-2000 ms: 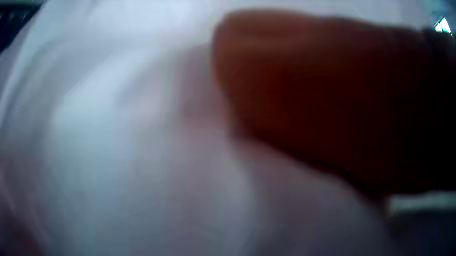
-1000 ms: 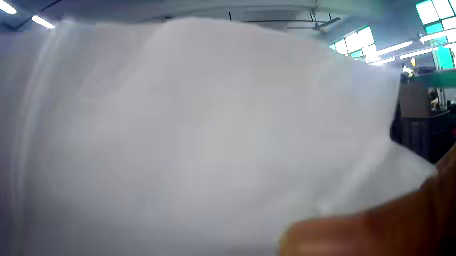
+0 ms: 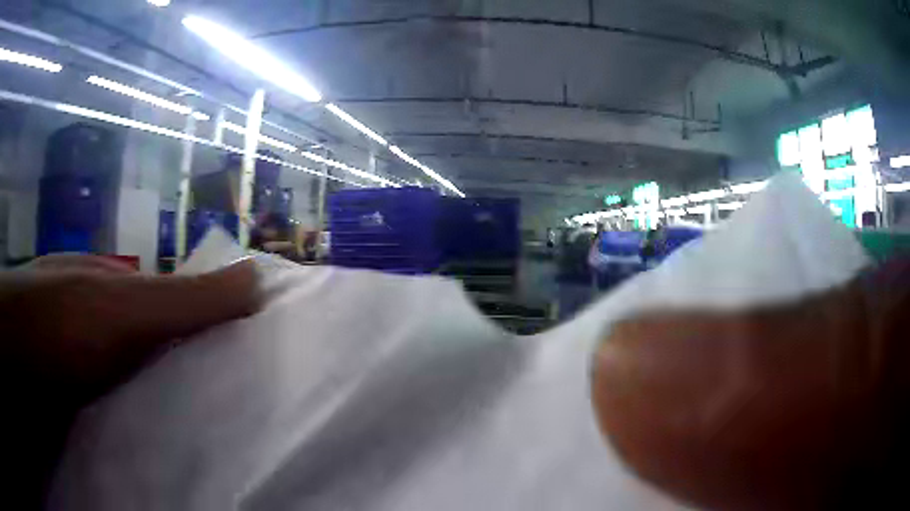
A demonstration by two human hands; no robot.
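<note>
A soft white sheet (image 3: 399,359) fills the lower middle of the view, very close to the camera, with folds and a dip in its top edge. I cannot tell if it is paper or cloth. My left hand (image 3: 120,309) is at the left edge, blurred and cut off, with a finger lying on the sheet's upper left part. My right hand (image 3: 738,399) is at the lower right, blurred and cut off, with its thumb or finger pressed on the sheet below its raised right corner. Both hands hold the sheet.
Behind the sheet stand stacked blue crates (image 3: 379,230). More dark blue crates (image 3: 80,215) are at the far left. A blurred person (image 3: 274,235) is beyond the left hand. Tube lights (image 3: 254,60) hang overhead and bright windows (image 3: 828,160) are at the right.
The sheet has come down from covering most of the view, so the hall shows above it. My left hand has come into view, and my right hand has moved up.
</note>
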